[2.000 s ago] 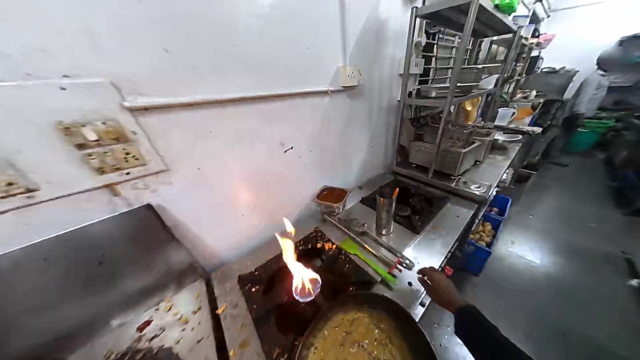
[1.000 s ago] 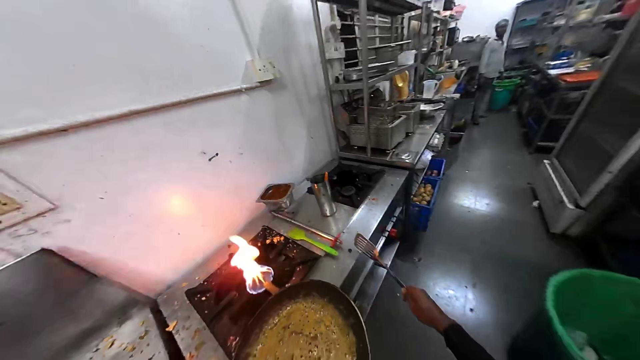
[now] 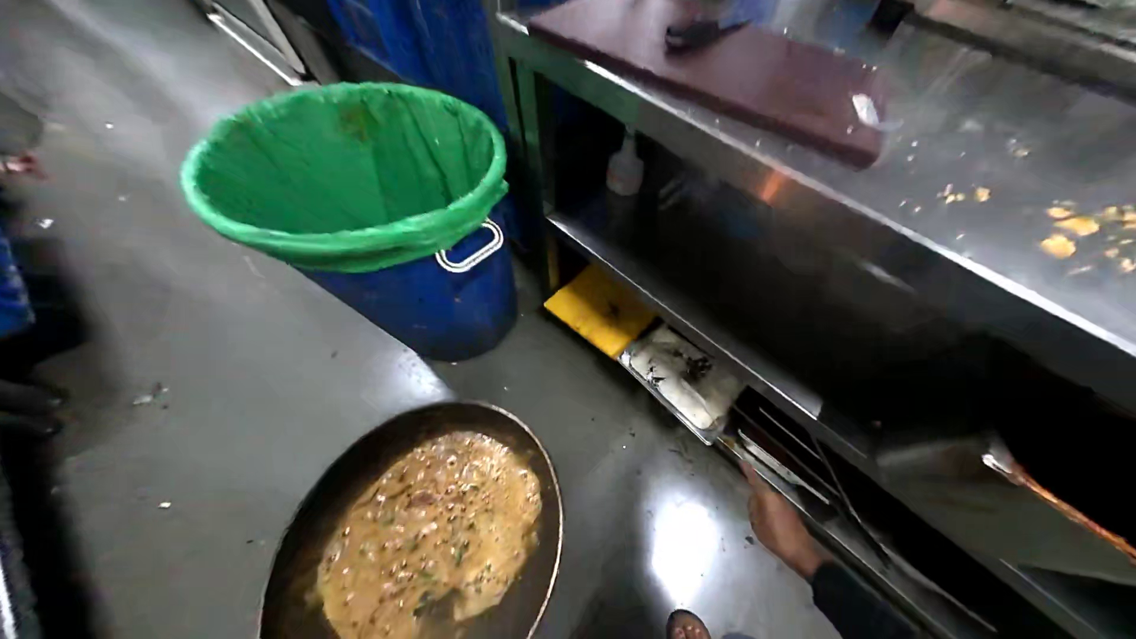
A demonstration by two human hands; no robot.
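Note:
A dark round pan [image 3: 288, 541] hangs over the floor at the bottom left of centre. A light brown, bubbly food mixture with green flecks [image 3: 444, 524] fills most of it. The pan's handle is out of the picture, and so is my left hand. To the right of the pan, below the steel counter, is my right hand [image 3: 781, 524], in a dark sleeve, near the front of the low shelf. Blur and the dark background hide whether its fingers hold anything. Slotted or barred metal parts [image 3: 785, 457] show just above its fingertips.
A blue bin with a green liner [image 3: 417, 311] stands beyond the pan. The steel counter [image 3: 870, 235] carries a maroon board [image 3: 754, 89] and food scraps [image 3: 1078, 226]. A yellow flat item [image 3: 601, 309] and a tray with white contents [image 3: 683, 377] lie low underneath. A foot [image 3: 688, 626] shows below.
The view has swung round and down toward the floor. The pan, seen beside the burner flame one second ago, is now over the floor. My right hand held a slotted turner then.

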